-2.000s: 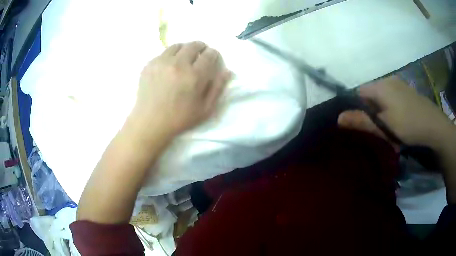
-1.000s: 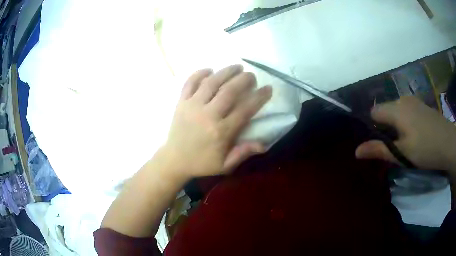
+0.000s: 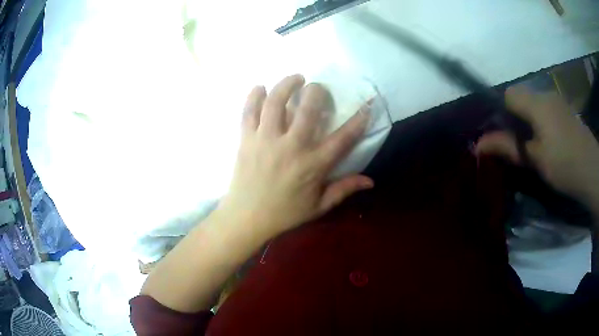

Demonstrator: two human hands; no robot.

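A white garment (image 3: 131, 131) lies over the left and middle of the table, strongly overexposed. My left hand (image 3: 289, 144) rests flat on the cloth near its right end, fingers spread, palm down. Its index finger reaches the folded cloth corner at the table's front edge. My right hand (image 3: 542, 141), partly blurred, is shut on the black fabric shears (image 3: 453, 69). The blades are blurred and point up and left above the table, apart from the cloth. Whether the blades are open cannot be told.
The white table (image 3: 473, 39) has its front edge running up to the right. A shiny metal plate (image 3: 322, 14) is set in it at the top. A thin brown rod (image 3: 555, 6) lies at top right. White cloth pieces (image 3: 85, 289) and a round fan grille (image 3: 38, 321) are at lower left.
My left hand has moved right over the cloth and spread its fingers. The shears crossed the cloth's right end earlier; their blades now point higher, over the table. The cloth end looks smaller.
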